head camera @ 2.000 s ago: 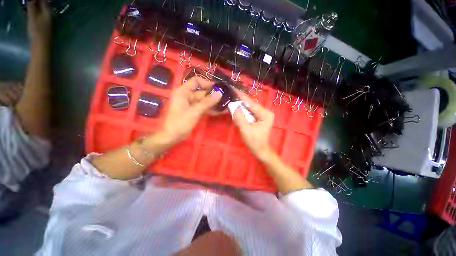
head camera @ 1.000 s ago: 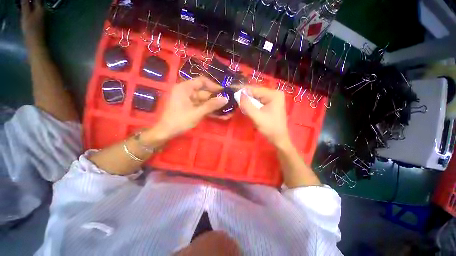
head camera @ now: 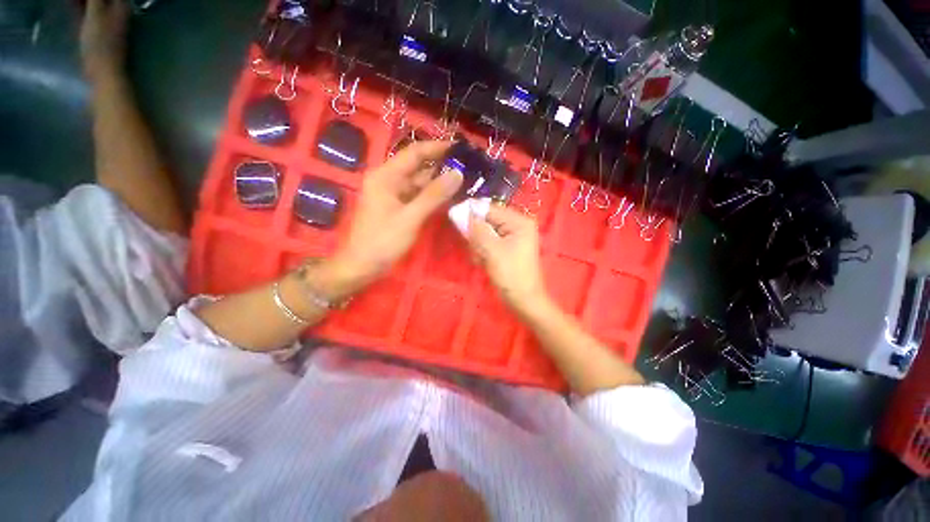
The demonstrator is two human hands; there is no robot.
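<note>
A red compartment tray (head camera: pixel 438 318) lies in front of me. Several black glossy rounded-square devices (head camera: pixel 317 202) sit in its left pockets. My left hand (head camera: pixel 399 209) holds a dark device (head camera: pixel 483 175) with a blue-white mark over the tray's upper middle. My right hand (head camera: pixel 505 251) holds a small white cloth (head camera: pixel 467 215) in its fingertips, just below the device. The fingers partly hide the device and the pockets under them.
A dark row of clamped devices (head camera: pixel 449 82) with wire handles lines the tray's far edge. A binder clip pile (head camera: pixel 772 241) lies right of the tray, beside a white box (head camera: pixel 867 282). A clear bottle (head camera: pixel 663 76) stands beyond. Another person's arm (head camera: pixel 127 153) is at left.
My right hand with the cloth has moved left and a little down, off the device. The device in my left hand shows more of its face. The whole view has shifted slightly.
</note>
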